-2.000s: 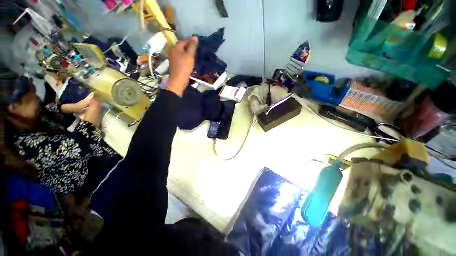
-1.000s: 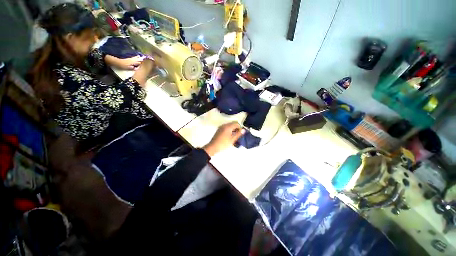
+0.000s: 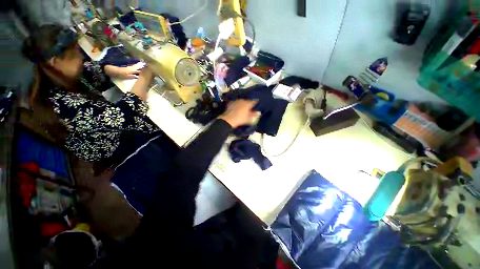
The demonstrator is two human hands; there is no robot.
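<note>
My left hand (image 3: 242,113) reaches out to the dark cloth pile (image 3: 271,113) at the table's far left. The fingers are curled at the pile; blur hides whether they grip any cloth. A small crumpled dark cloth piece (image 3: 250,152) lies on the table just below the hand. The shiny navy quilted panel (image 3: 321,220) lies at the table's front edge and runs right, under the machine head (image 3: 421,205). A teal oval part (image 3: 386,195) sits at the head's left side. My right hand is out of the picture.
A person (image 3: 89,115) works at a neighbouring cream sewing machine (image 3: 168,68) on the left. A dark box (image 3: 334,123), a pale cable and an open tray (image 3: 266,68) stand toward the wall. Navy cloth with a white edge (image 3: 142,173) hangs below the table edge.
My left hand first came down from the yellow stand to the table, then moved back up to the dark pile. A small dark piece now lies crumpled below the hand.
</note>
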